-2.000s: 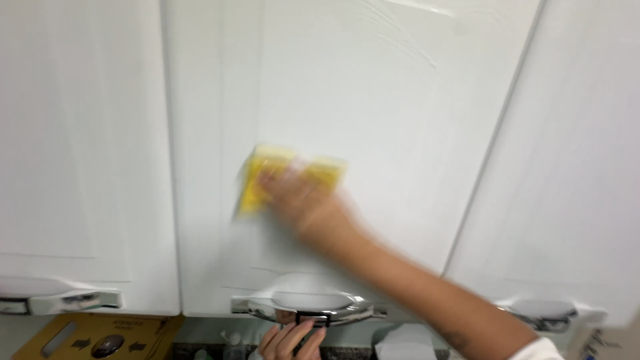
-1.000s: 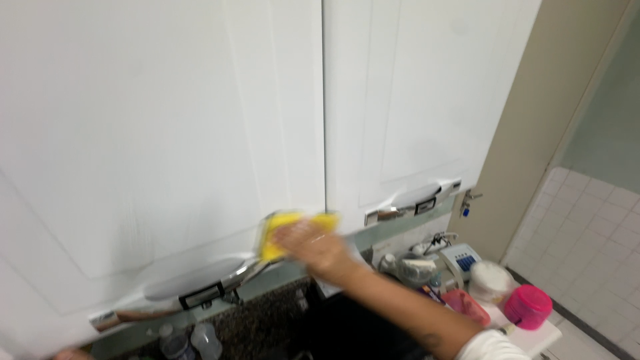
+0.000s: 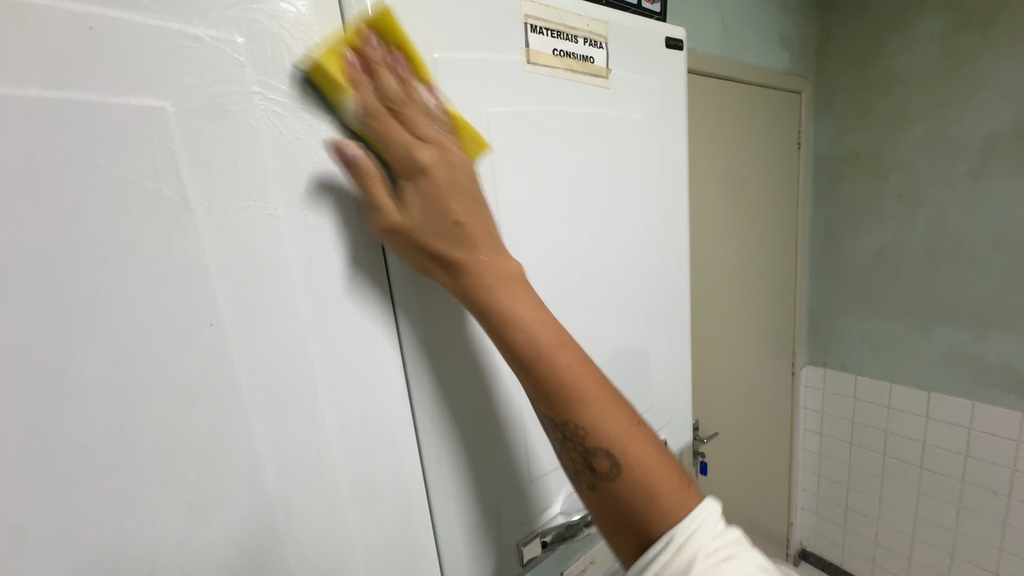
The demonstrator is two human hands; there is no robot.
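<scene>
My right hand (image 3: 428, 176) is raised at the upper left of the middle, its fingers spread flat over a yellow sponge with a dark underside (image 3: 324, 68). The hand and sponge are slightly blurred. It presses the sponge against white cabinet doors, across the narrow gap between the wide left door (image 3: 200, 360) and the right door (image 3: 592, 240). Wet streaks show on the left door near the sponge. A paper label with writing (image 3: 566, 44) is taped near the top of the right door. My left hand is out of view.
A metal cabinet handle (image 3: 552, 540) projects at the right door's lower edge, partly behind my forearm. Farther back stand a beige room door (image 3: 744, 280) with a lever handle (image 3: 704, 438) and hanging blue-tagged key, and a wall with white tiles (image 3: 904, 456) low down.
My right hand and the sponge have moved up from the handle area to the upper part of the doors. The view has tilted up. My left hand, seen by a handle two seconds ago, has left view.
</scene>
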